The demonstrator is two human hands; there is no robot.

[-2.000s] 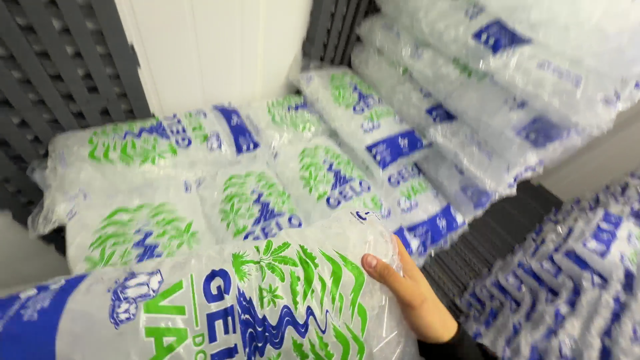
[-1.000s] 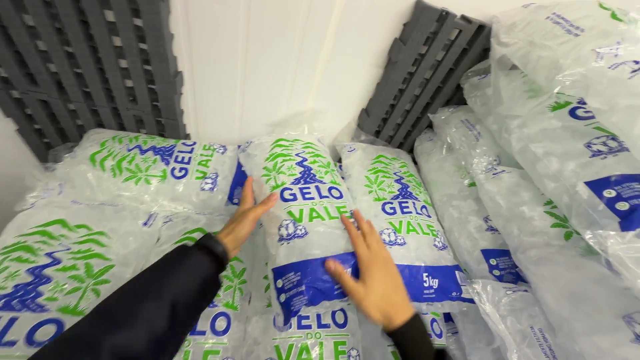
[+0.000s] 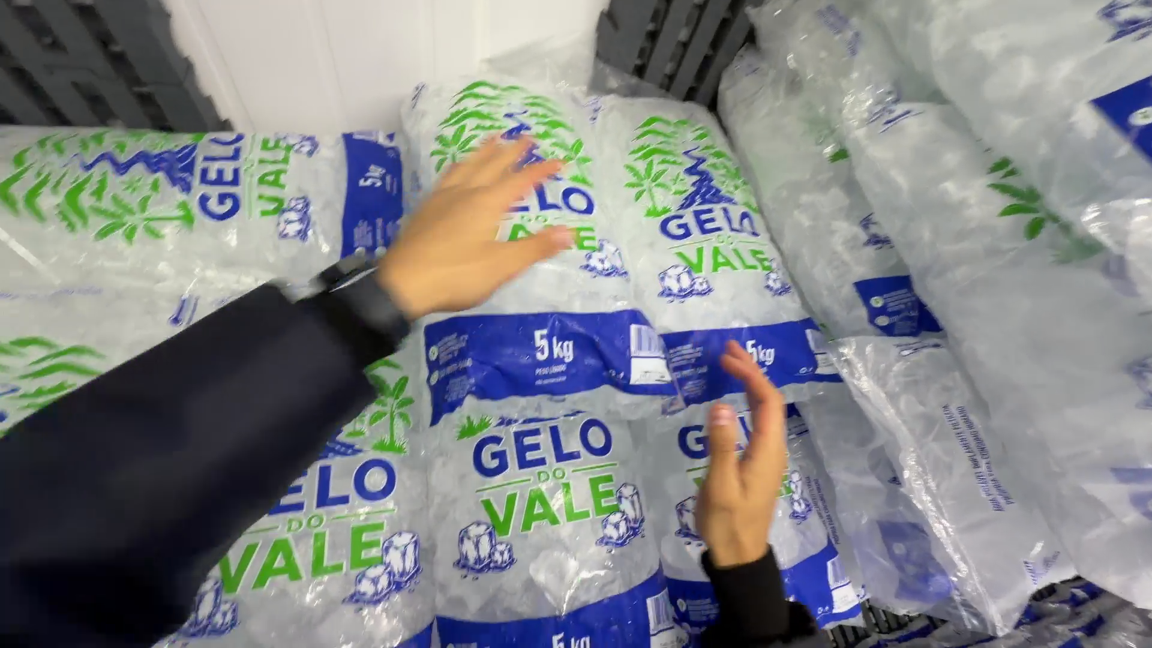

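Note:
Clear plastic bags of ice with green and blue print lie in rows. My left hand [image 3: 472,234], fingers spread, is over the upper part of the middle ice bag [image 3: 549,355]; whether it touches the plastic I cannot tell. Close to the lower edge of the neighbouring ice bag [image 3: 711,252] is my right hand [image 3: 747,459], palm turned inward, thumb and fingers apart, grasping nothing. Another ice bag [image 3: 306,211] lies sideways left of my left hand. Dark sleeves cover both arms, and a dark band circles my left wrist.
More ice bags [image 3: 981,270] are piled higher along the right side. Dark grey slatted plastic panels [image 3: 90,63] stand against the white wall [image 3: 360,54] behind. At the bottom right, a dark grating [image 3: 886,621] shows beside further bags.
Two seconds ago my right hand was on a bag in the foreground; one second ago both hands were at the middle bag. Since then my right hand has moved off it, toward the lower right.

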